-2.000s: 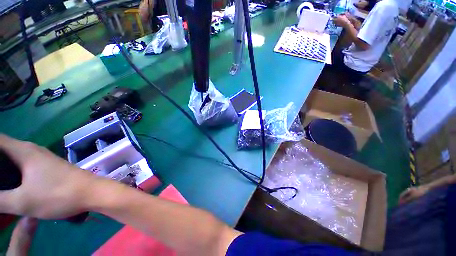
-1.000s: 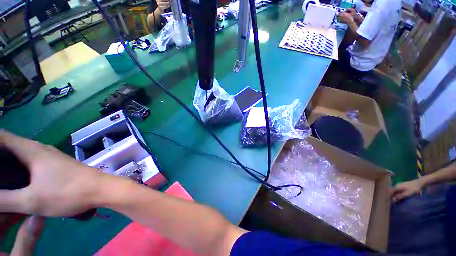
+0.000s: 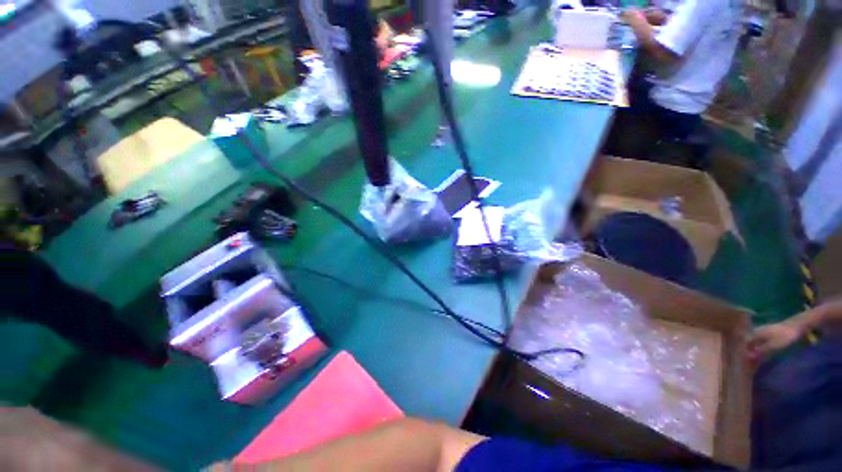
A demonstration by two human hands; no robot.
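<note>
The black electric screwdriver [image 3: 69,304] is at the left edge, blurred, its narrow tip pointing down to the right over the green bench; no hand is seen on it. My right hand [image 3: 83,447] is a blurred shape at the bottom left, cut off by the frame edge; its fingers and anything in it cannot be made out. My right forearm crosses the lower end of the pink-red foam pad [image 3: 323,406]. The white-grey screw feeder [image 3: 245,323] stands behind the pad. My left hand is out of the picture.
Black parts [image 3: 257,212] lie behind the feeder. A black pole [image 3: 360,101] ends in a plastic bag [image 3: 404,214], beside bagged parts [image 3: 480,249]. Black cables loop across the bench. A carton of clear film [image 3: 619,359] stands right, with another person's hand [image 3: 775,339] at its rim.
My right hand has left the screwdriver and dropped to the bottom edge. My left hand has gone out of view. The view has shifted, so the bench things sit lower and further right.
</note>
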